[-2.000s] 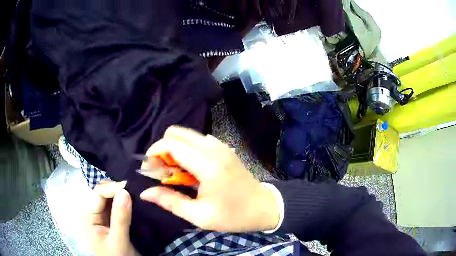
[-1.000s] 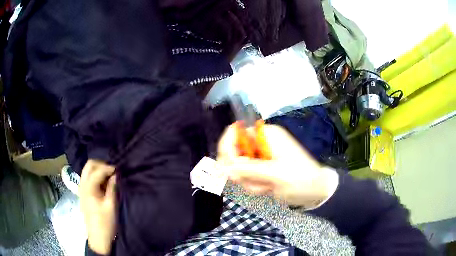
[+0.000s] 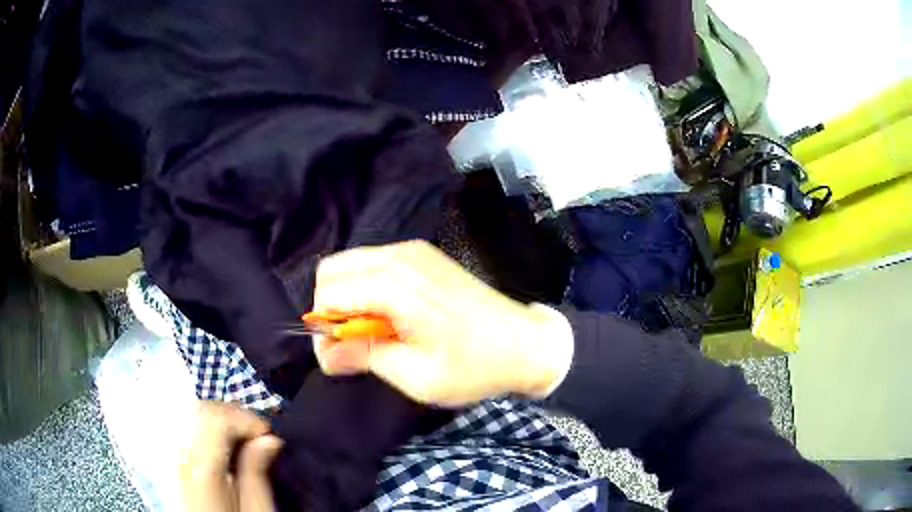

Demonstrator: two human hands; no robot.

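A dark purple-black jacket [image 3: 270, 190] lies across my lap, over a black-and-white checked apron [image 3: 480, 455]. My right hand [image 3: 430, 325] is over the lower part of the jacket and holds thread snips [image 3: 352, 328] with orange handles. The thin blades point left, over the dark cloth, and look closed together, though they are blurred. My left hand [image 3: 228, 458] is at the bottom left, blurred and cut off by the lower edge. Its fingers are bent at the jacket's lower edge and pinch the dark cloth. Loose threads cannot be made out.
Whitish clear plastic bags [image 3: 610, 135] lie beyond the jacket, beside navy pieces with white stitching [image 3: 435, 85]. A dark bag of blue items [image 3: 635, 255] is to the right. A silver-black motor [image 3: 765, 195] and a yellow box [image 3: 777, 300] stand farther right.
My right hand has moved left and back over the jacket with the snips. The white tag seen earlier is out of sight. My left hand has moved lower and the jacket's lower part has shifted.
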